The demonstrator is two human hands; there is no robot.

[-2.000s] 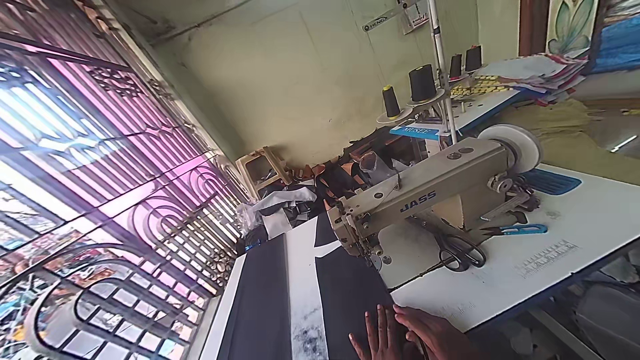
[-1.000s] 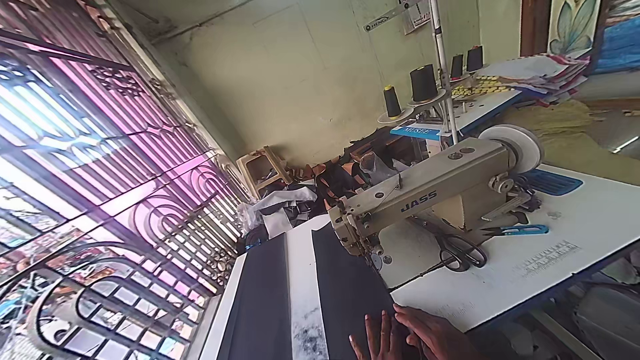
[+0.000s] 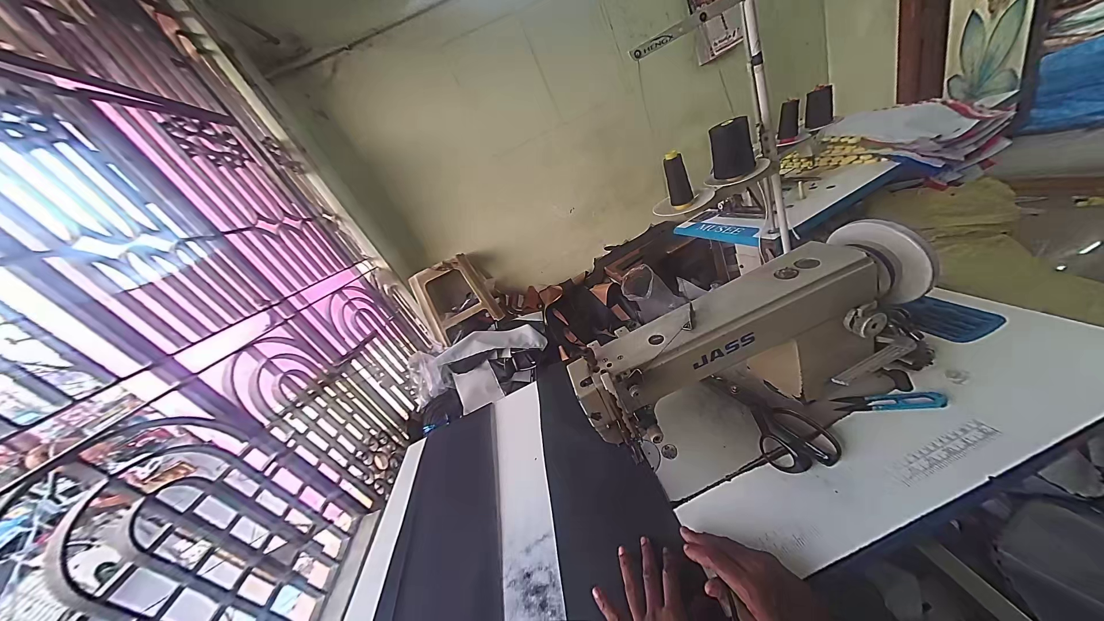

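Observation:
A beige Jass sewing machine [image 3: 733, 328] stands on a white table. Dark fabric [image 3: 604, 466] passes beneath its needle area, and another dark strip [image 3: 448, 517] lies to the left across a pale band. My left hand [image 3: 647, 586] rests on the near end of the right-hand fabric with fingers spread. Beside it, my right hand [image 3: 750, 573] is at the fabric's right edge, fingers bent; whether it pinches the fabric is hidden. Black-handled scissors [image 3: 798, 440] and a blue-handled tool [image 3: 906, 401] lie under and beside the machine arm.
Thread cones [image 3: 731, 148] stand on a rack behind the machine. A metal grille [image 3: 259, 362] runs along the left. Beyond the table are a plastic stool [image 3: 453, 293] and heaped fabric scraps [image 3: 492, 362]. A second table at the back right holds stacked cloth [image 3: 923, 129].
The dark fabric by the needle has advanced away from me along the table's far side, and its far end, with a pale notch beside it two seconds ago, now lies farther back. Both hands stay nearly in place.

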